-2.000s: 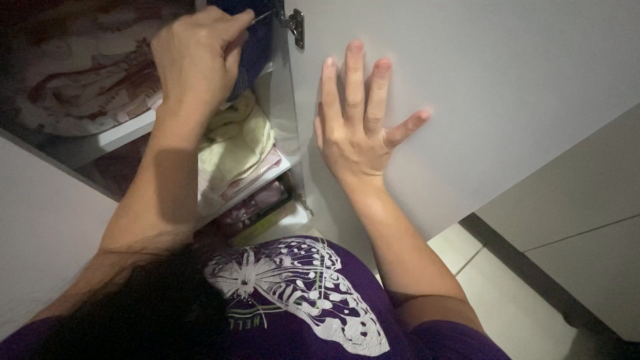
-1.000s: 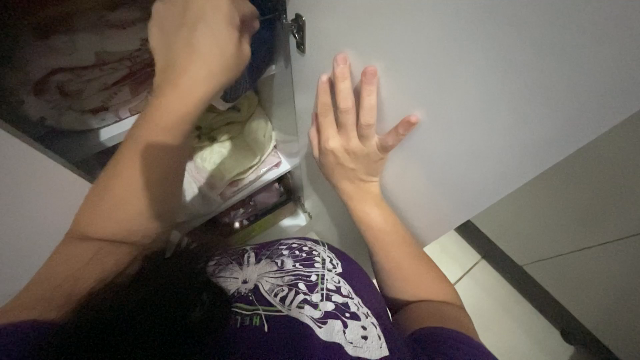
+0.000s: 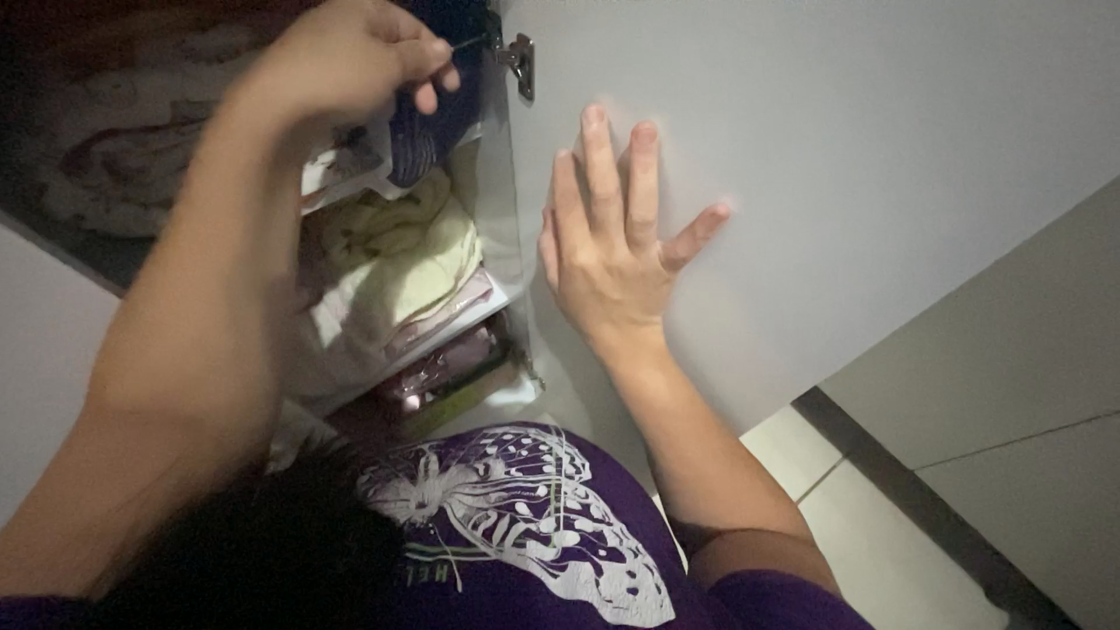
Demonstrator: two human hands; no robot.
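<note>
My left hand [image 3: 376,61] pinches a thin, dark, rod-like tool [image 3: 468,42] between thumb and fingertips. This tool points at a metal cabinet hinge [image 3: 522,66], though whether its tip touches is unclear. The hinge joins the cabinet's side panel [image 3: 500,175] to an open white door [image 3: 831,175]. Flat on that door, a little below the hinge, lies my right hand [image 3: 617,254], fingers spread and holding nothing. Blue fabric [image 3: 459,96] is inside the cabinet behind my left hand.
Pale yellow folded cloth [image 3: 411,254] lies on a white shelf [image 3: 455,324]. Below it are plastic-wrapped items [image 3: 455,359]. A large patterned item [image 3: 122,157] fills the dark upper left. A second hinge [image 3: 535,376] is lower down. Pale floor tiles [image 3: 884,525] show at lower right.
My left hand was higher a second ago, partly out of view, and has come lower, with the thin tool visible at the hinge again. My right hand stays on the door.
</note>
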